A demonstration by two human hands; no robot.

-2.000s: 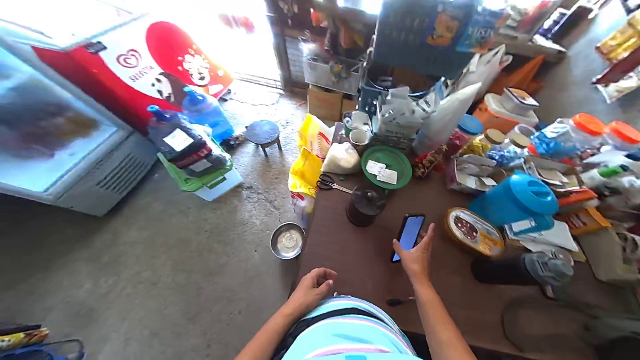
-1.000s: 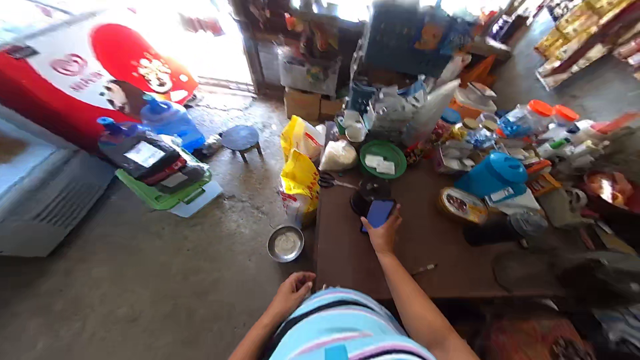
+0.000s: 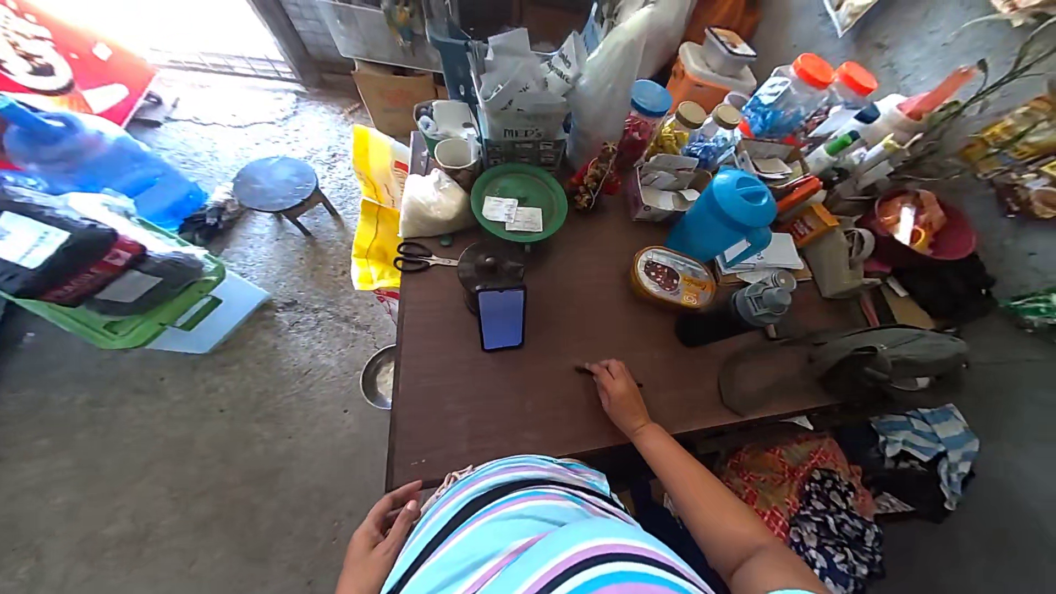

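Observation:
My right hand (image 3: 617, 394) is on the brown table (image 3: 487, 412), its fingers closed on a thin dark pen-like item (image 3: 585, 370). To its upper left, a smartphone (image 3: 502, 318) with a lit bluish screen leans against a dark round lidded container (image 3: 488, 266). Beside that container lie black-handled scissors (image 3: 421, 257). Behind it sits a green round tray (image 3: 544, 180) with two paper slips (image 3: 523, 219). My left hand (image 3: 382, 532) hangs near the table's front left corner, fingers slightly curled, with nothing visible in it.
On the table's right side are an oval food tub (image 3: 674, 278), a blue pitcher (image 3: 724, 216), a dark bottle (image 3: 730, 318), a grey cap (image 3: 850, 363) and lidded jars (image 3: 646, 111). On the floor at left are a round stool (image 3: 276, 183), a metal bowl (image 3: 379, 378) and a green-rimmed bin (image 3: 186, 318).
My right hand has let go of the phone, which now leans on the dark container, and has moved to the thin item lying on the table. The phone earlier lay farther right.

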